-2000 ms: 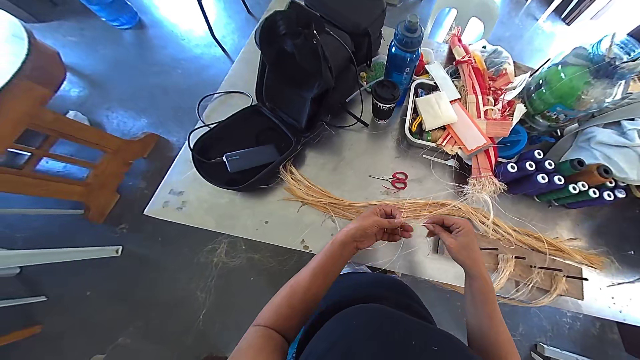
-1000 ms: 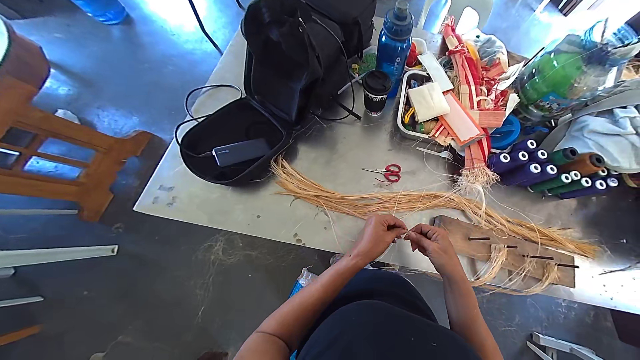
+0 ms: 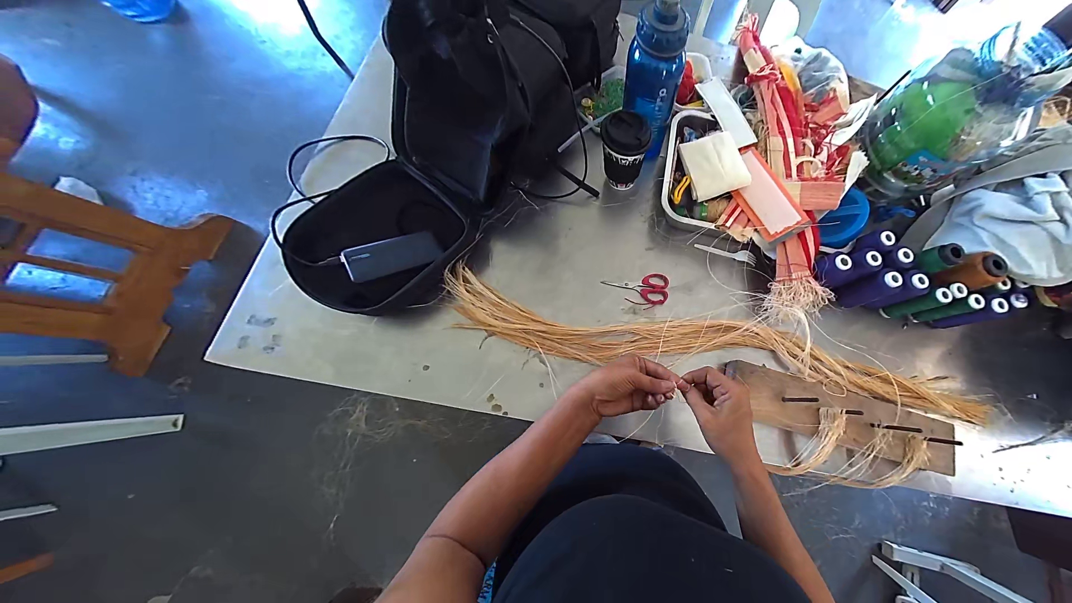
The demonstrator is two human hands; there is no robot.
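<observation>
My left hand point(image 3: 630, 387) and my right hand point(image 3: 718, 408) meet fingertip to fingertip over the table's near edge, pinching thin pale fibre strands between them. Just beyond them a long bundle of straw-coloured fibre point(image 3: 578, 337) lies across the metal-topped table point(image 3: 402, 347). Right of my right hand is a wooden board point(image 3: 775, 400) with several dark metal pegs and looped fibre hanks point(image 3: 829, 435) on it. Small red-handled scissors point(image 3: 651, 289) lie beyond the bundle, touched by neither hand. How the strands run between my fingers is too fine to tell.
An open black case point(image 3: 377, 239) holds a power bank point(image 3: 392, 256). Behind stand a lidded paper cup point(image 3: 625, 151) and a blue bottle point(image 3: 656, 79). A tray point(image 3: 670, 188) of craft materials, red-and-white woven strips point(image 3: 787, 126) and thread cones point(image 3: 875, 287) are at the right. A wooden chair point(image 3: 126, 276) stands left.
Since the oldest frame, my hands have come together, where a gap showed between them. Fibre strands stay pinched in my fingers. The bundle, scissors and board look unmoved on the table.
</observation>
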